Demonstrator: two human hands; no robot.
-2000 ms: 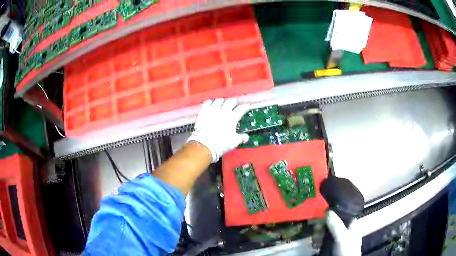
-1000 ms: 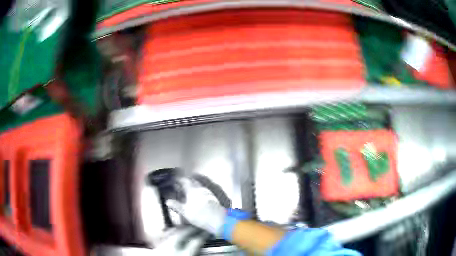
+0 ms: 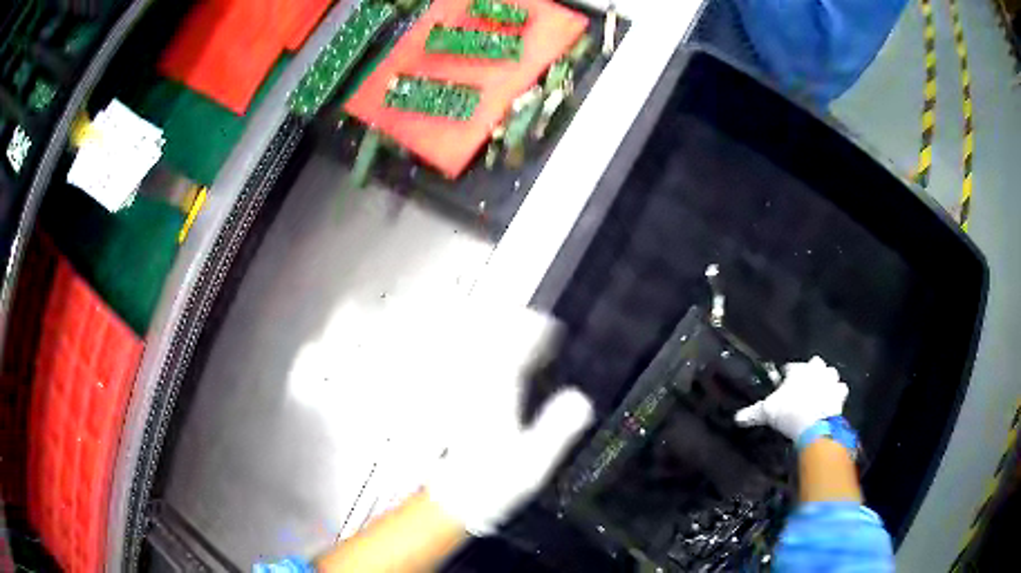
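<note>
A black carrier fixture [image 3: 683, 437] with small metal parts lies tilted inside a deep black bin [image 3: 952, 246]. My right hand [image 3: 808, 400], in a white glove with a blue wrist band, grips the fixture's right edge near its far corner. My left hand [image 3: 493, 448], white-gloved and blurred against the bright metal, is over the rail at the bin's left side. Its thumb is apart from the fingers and nothing shows in it. The fixture's near end is cut off by the frame's bottom edge.
On the line at the top, a red sheet [image 3: 448, 140] bears small green boards [image 3: 476, 44] over another carrier. A metal rail [image 3: 593, 157] borders the bin. Red trays [image 3: 84, 425] and a white tag [image 3: 115, 155] lie on the green shelf. Blue clothing [image 3: 823, 39] shows beyond the bin.
The view has swung right to the black bin. My right hand has left the black handheld thing and now grips the fixture. My left hand has come up beside the bin.
</note>
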